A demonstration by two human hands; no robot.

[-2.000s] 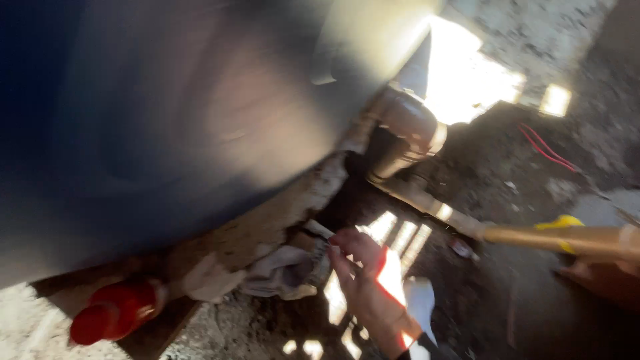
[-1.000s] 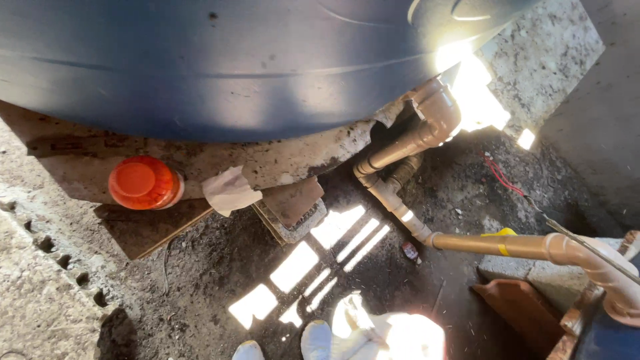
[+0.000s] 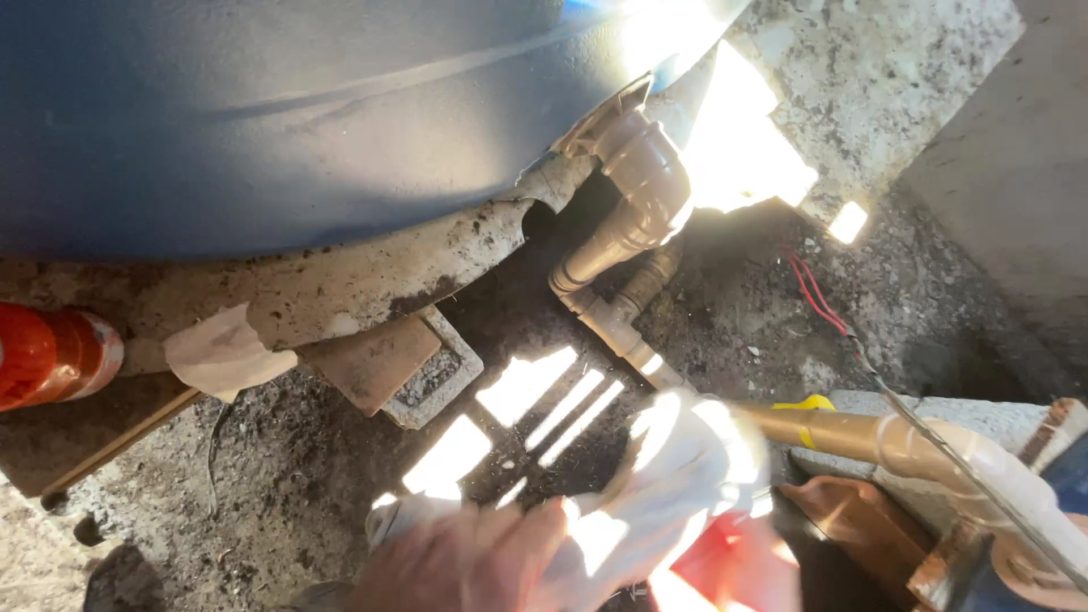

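Note:
A white cloth [image 3: 629, 518], partly washed out by sunlight, is bunched between my two hands at the bottom of the view. My left hand [image 3: 467, 552], blurred, has its fingers curled on the cloth's left part. Lit red by the sun, my right hand [image 3: 735, 561] grips the cloth's right side, with its fingers partly hidden. Above the cloth, a brown plastic pipe elbow [image 3: 650, 187] comes out of a large blue plastic tank [image 3: 340, 127] and joins a pipe tee [image 3: 608, 323]. Yellow tape [image 3: 807, 408] marks the pipe on the right.
At the left, a red-orange plastic container [image 3: 51, 357] lies near a piece of white paper [image 3: 225, 353] on the tank's concrete base [image 3: 382, 280]. Below the base sits a concrete block [image 3: 438, 374]. Red wires [image 3: 816, 297] and a broken clay tile [image 3: 858, 518] are at the right.
Both hands have come into view at the bottom with the white cloth; one second ago no hand showed plainly. The view has shifted closer to the pipes.

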